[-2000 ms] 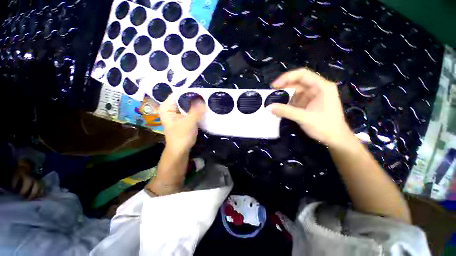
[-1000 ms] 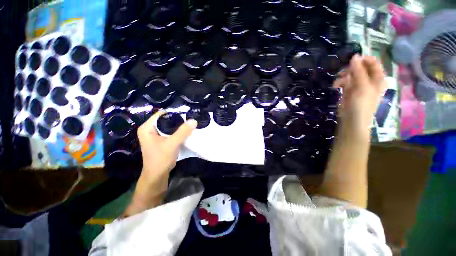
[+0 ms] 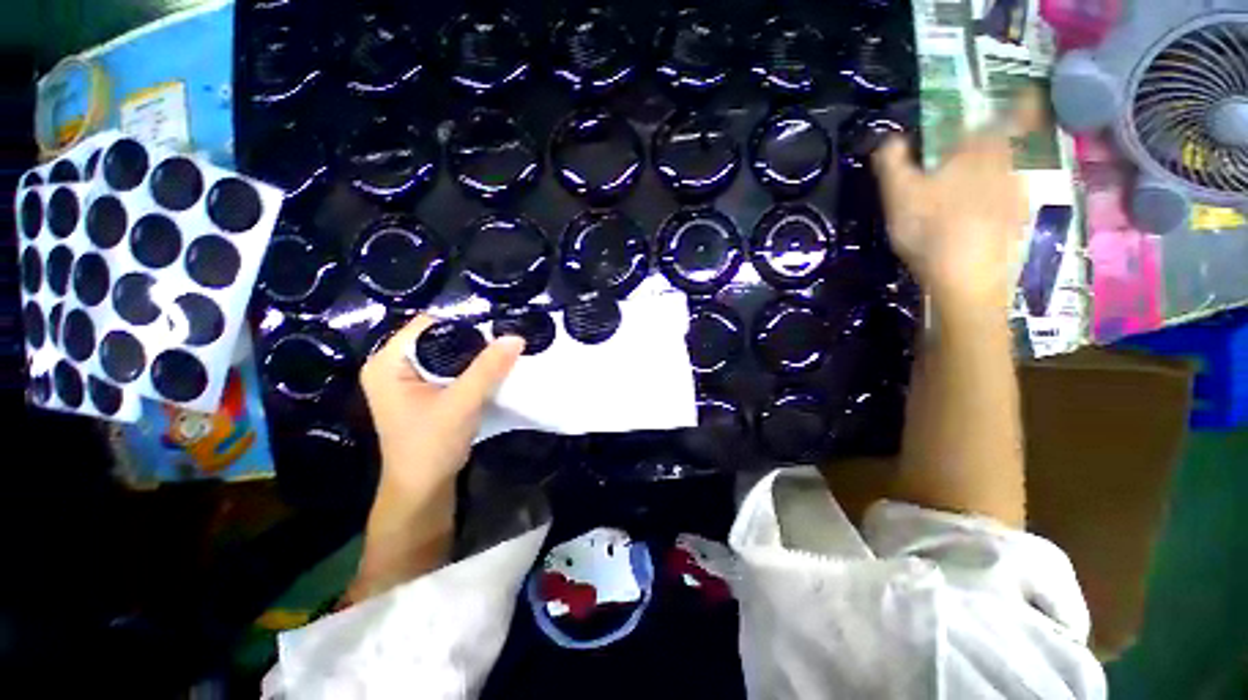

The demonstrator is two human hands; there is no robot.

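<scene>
My left hand (image 3: pixel 427 397) grips the left end of a white label sheet (image 3: pixel 602 376) with its thumb on top. Three round black labels (image 3: pixel 593 317) show along the sheet's upper edge; the rest of it is bare white. The sheet lies over the lower part of a glossy black blister tray (image 3: pixel 548 110) with rows of round parts. My right hand (image 3: pixel 965 219) is blurred at the tray's upper right edge. Its fingers are spread near a round part (image 3: pixel 880 137) in the last column; whether a label is on a fingertip cannot be told.
Spare label sheets (image 3: pixel 117 280) lie left of the tray, with a yellowish tape roll (image 3: pixel 75 107) above them. Printed sheets (image 3: pixel 1047 260) run along the right side. A grey fan (image 3: pixel 1204 110) stands at the upper right. A brown carton (image 3: pixel 1109 465) is at the lower right.
The view has turned and shifted. My right hand has left the sheet and moved to the tray's right edge. The sheet shows three labels where four showed before. My left hand keeps its grip.
</scene>
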